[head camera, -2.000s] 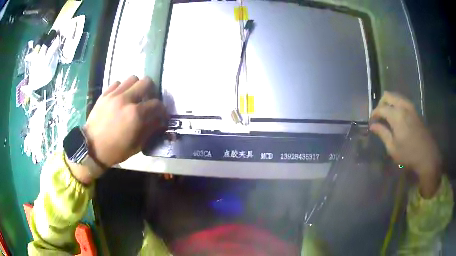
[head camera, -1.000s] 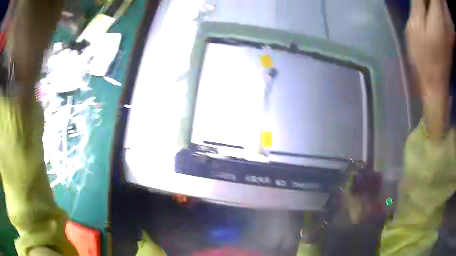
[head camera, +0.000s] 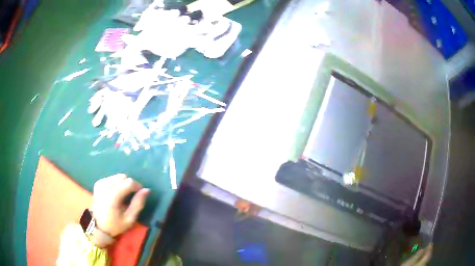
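The screen assembly (head camera: 336, 130) lies in the dispensing fixture (head camera: 312, 114), silvery panel up, with yellow tape tabs and a cable down its back. My left hand (head camera: 117, 205) is over the orange-red foam pad (head camera: 57, 208) on the green bench, fingers curled, thumb apart; nothing shows in it, but the fingers' inner side is hidden. My right hand (head camera: 421, 255) is cut off by the lower right edge, small and blurred, beside the green-lit button (head camera: 415, 248); whether it holds anything cannot be told.
A tangled heap of white strips and wipes (head camera: 156, 88) lies on the green bench (head camera: 67, 135) left of the silver machine bed (head camera: 250, 119). A pink piece (head camera: 112, 40) lies at the heap's far left. Blue bins or panels (head camera: 437, 26) show at the upper right.
The view has swung left, so the fixture appears farther right and tilted. My left hand has come down over the foam pad. My right hand has moved down beside the green-lit button.
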